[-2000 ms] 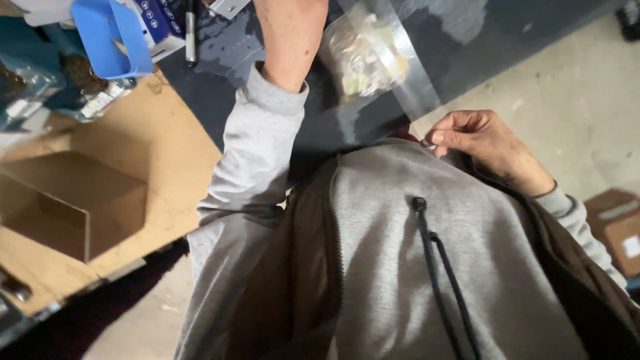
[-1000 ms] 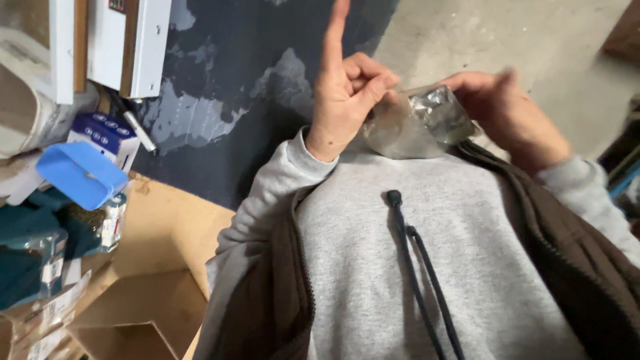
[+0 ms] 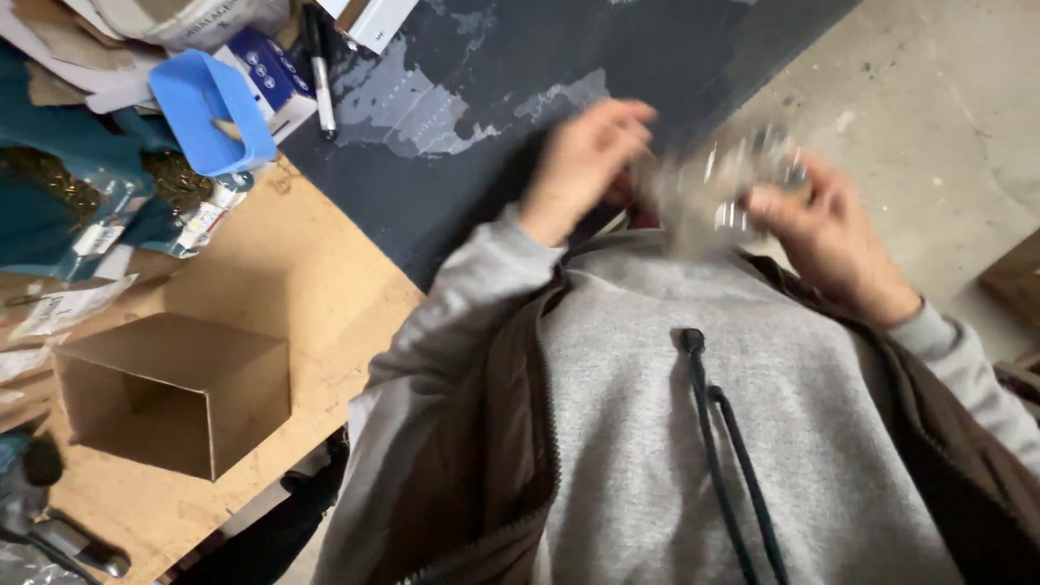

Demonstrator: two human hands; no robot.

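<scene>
A blurred clear plastic bag [image 3: 699, 191] with indistinct contents is above my chest. My right hand [image 3: 837, 231] grips its right side between thumb and fingers. At the bag's left edge is my left hand [image 3: 585, 166], its fingers bent; blur hides whether they hold the plastic. Beneath and beyond my left hand lies a dark mat printed with a map [image 3: 487, 49]. A black and silver marker [image 3: 322, 81] rests on the mat's left part, beside a blue and white box [image 3: 272, 77].
On the wooden table [image 3: 325, 292] at left stands an open cardboard box [image 3: 244, 366]. Behind it are a blue plastic tray [image 3: 191, 97] and teal-backed bags [image 3: 175, 183] of small brass-coloured pieces. A tool [image 3: 73, 544] lies near the lower left edge. Concrete floor [image 3: 918, 106] shows at right.
Two seconds ago the bag lay on the mat; one second ago it was up between both hands. My left index finger, then extended, is now bent. The view has shifted.
</scene>
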